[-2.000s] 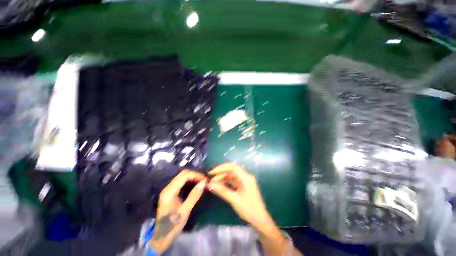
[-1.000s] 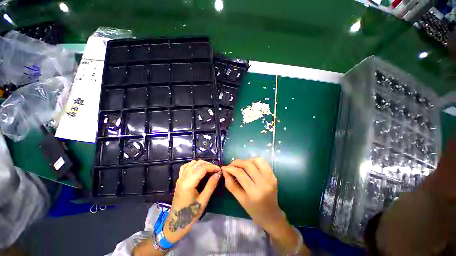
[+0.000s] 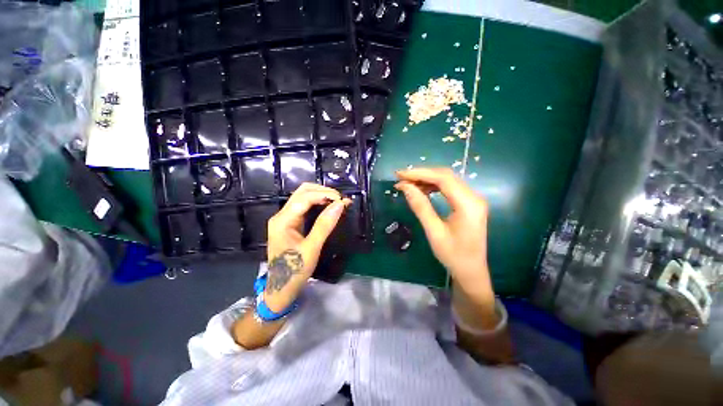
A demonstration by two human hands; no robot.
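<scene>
My left hand (image 3: 300, 230) is at the black compartment tray's lower right edge, thumb and index fingertips close together. My right hand (image 3: 458, 226) is over the green mat, its thumb and index fingertips also close together. Whether a tiny piece is in either pinch is too small to tell. A small round black unit (image 3: 399, 235) lies on the mat between my hands. A loose heap of small pale parts (image 3: 434, 101) lies beyond my right hand, with single bits scattered around it. The black compartment tray (image 3: 258, 173) has a few round units in its pockets.
A second black tray (image 3: 376, 71) shows under the first one's right side. Stacked clear trays (image 3: 634, 182) stand at the right, bearing a white label (image 3: 686, 287). At the left are a document sheet (image 3: 119, 103), clear bags (image 3: 47, 103) and a black box (image 3: 97, 194). Sleeves show at both lower sides.
My hands have moved apart; their fingertips met before. The black unit on the mat between them now shows. The view has tilted down, so the bench sits higher in the picture.
</scene>
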